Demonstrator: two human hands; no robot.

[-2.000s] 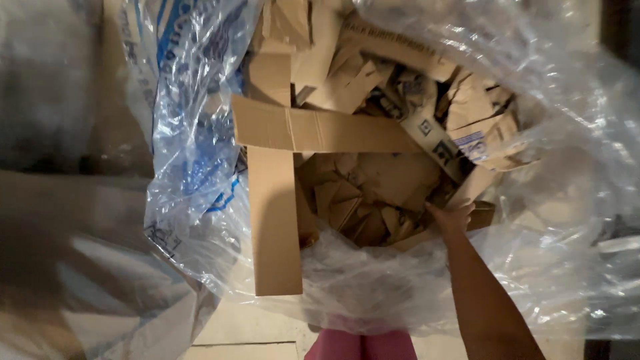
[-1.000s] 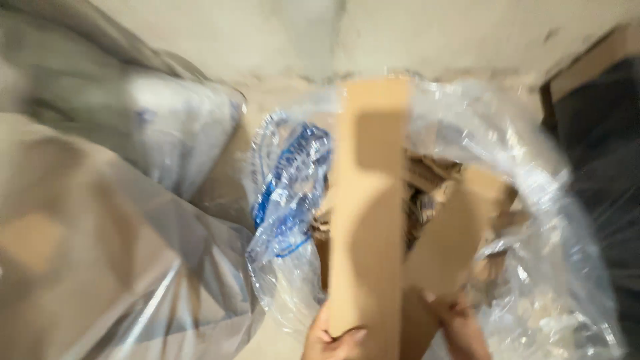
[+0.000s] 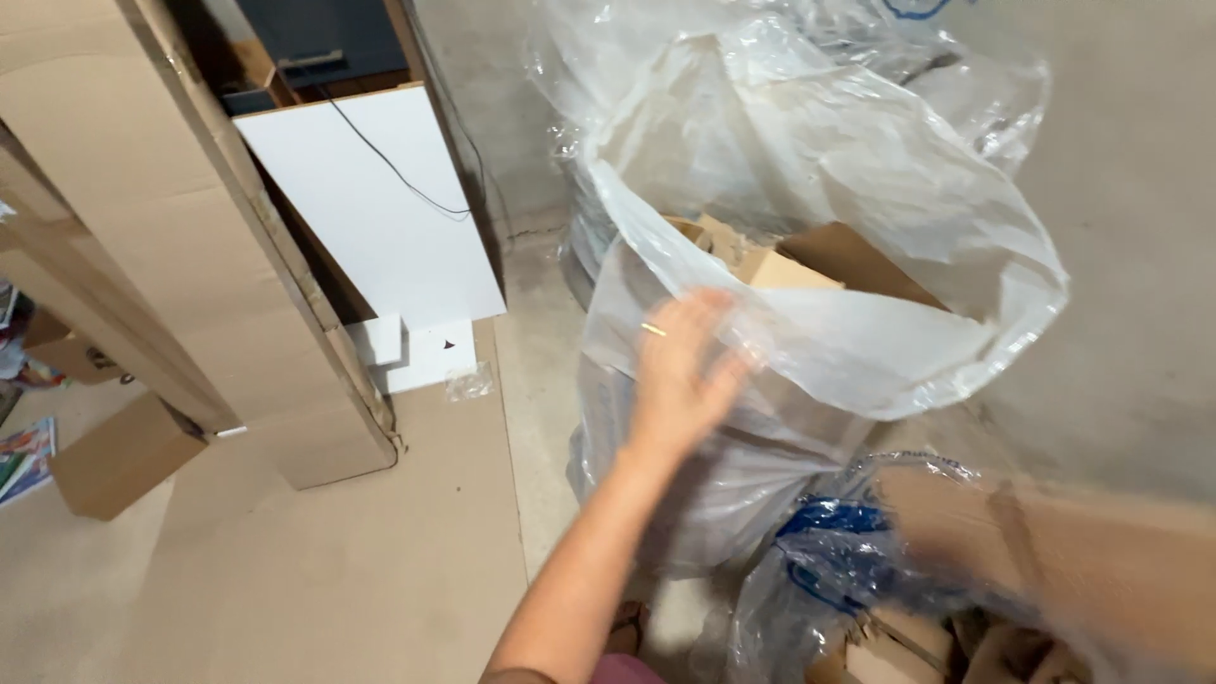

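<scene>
My left hand (image 3: 684,375), with a ring on one finger, is at the near rim of a large whitish translucent plastic bag (image 3: 883,351). Its fingers are blurred, so whether they grip the film is unclear. Inside the bag lie cardboard pieces (image 3: 788,271). At the lower right, a clear plastic bag with blue print (image 3: 836,560) holds more cardboard scraps (image 3: 898,646). A blurred tan shape (image 3: 1064,551), possibly a cardboard piece, extends over this bag from the right edge. My right hand cannot be made out.
Tall flattened cardboard (image 3: 218,285) leans at the left, beside a white panel (image 3: 380,199) with a dark cable across it. An open cardboard box (image 3: 123,461) is on the floor farther left. A bare wall (image 3: 1130,237) stands behind the bags.
The view has swung far to the left, bringing the whitish bag into sight. My left hand, on long cardboard one second ago, is now at this bag's rim.
</scene>
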